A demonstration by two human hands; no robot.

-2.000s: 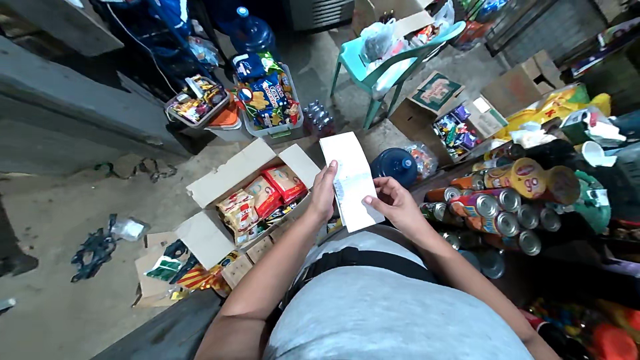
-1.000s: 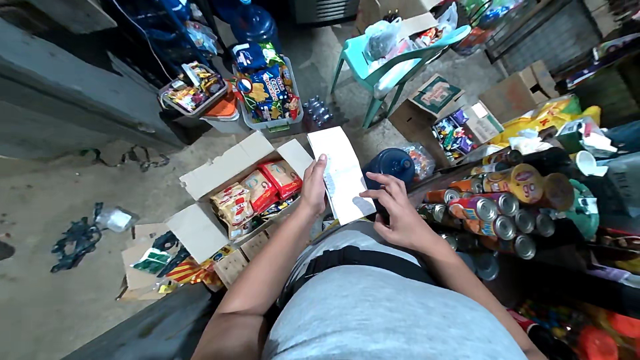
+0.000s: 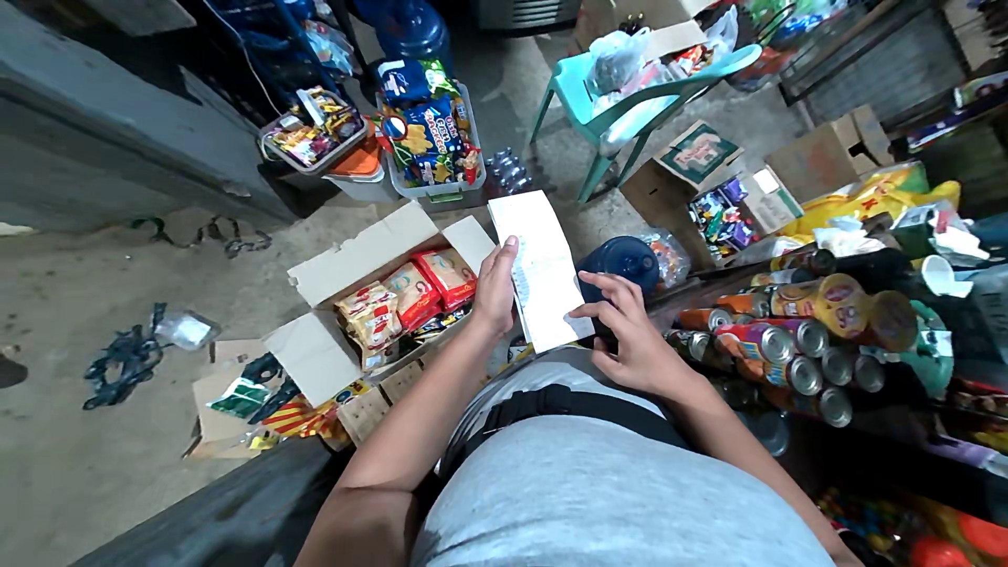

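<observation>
A long white paper pad or folded sheet (image 3: 543, 268), bearing faint writing, lies tilted in front of my waist. My left hand (image 3: 498, 290) grips its left edge, thumb on top. Over the lower right part is my right hand (image 3: 626, 331), its fingers spread and a fingertip at the paper's right edge; whether it presses on it I cannot tell. Just left of my left hand stands an open cardboard box (image 3: 370, 252) with red and clear snack packs (image 3: 445, 277) inside. A blue water jug (image 3: 622, 264) is right behind my right hand.
Plastic bins of snacks (image 3: 441, 189) stand ahead, near a green plastic chair (image 3: 591, 118) loaded with bags. Drink cans (image 3: 772, 342) are stacked on the right, beyond them a yellow bag (image 3: 882, 197). Black plastic strips (image 3: 122, 366) lie on the floor at left.
Two seconds ago my right hand held the paper's right edge; since then its grip has loosened and its fingers have spread over the lower part. My left hand keeps its hold.
</observation>
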